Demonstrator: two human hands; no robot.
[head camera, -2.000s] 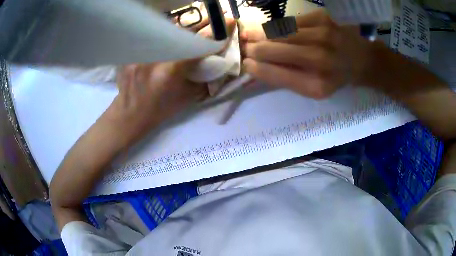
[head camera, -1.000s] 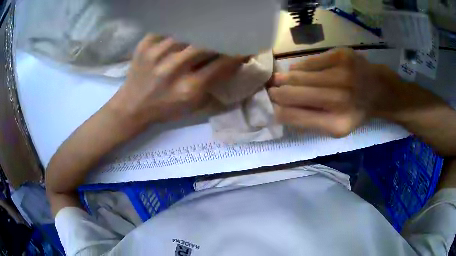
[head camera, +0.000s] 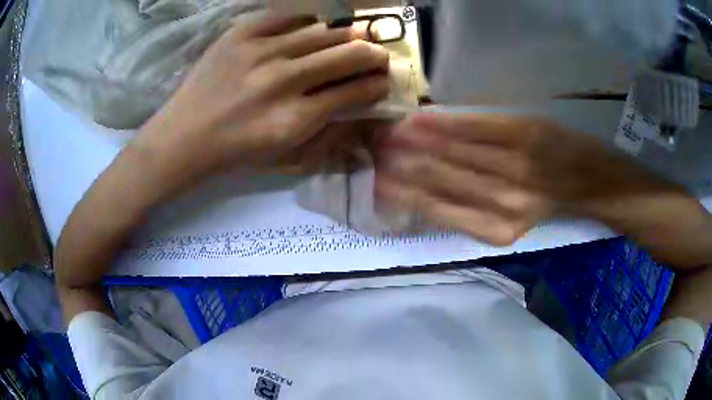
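Observation:
A cream garment piece (head camera: 349, 191) hangs folded between my hands, over the front of the white table. My left hand (head camera: 273, 90) lies over its upper part with fingers bent, close to the lit machine bed. My right hand (head camera: 476, 168), blurred, has its fingertips on the cloth's right side. The fingertips of both hands meet at the cloth and partly hide it. The pale blurred sewing machine head (head camera: 546, 47) covers the top centre-right. A black looped part (head camera: 386, 28) shows on the lit bed.
A pile of grey-beige cloth (head camera: 117, 58) lies at the left. Label strips (head camera: 642, 117) are at the right. Printed ruler marks (head camera: 234, 242) run along the table's front edge. Blue crates (head camera: 617, 293) stand below, the left one holding cloth.
The cloth and both hands have come down from the needle area towards the table's front edge. The machine head now appears further right, and the looped part shows again.

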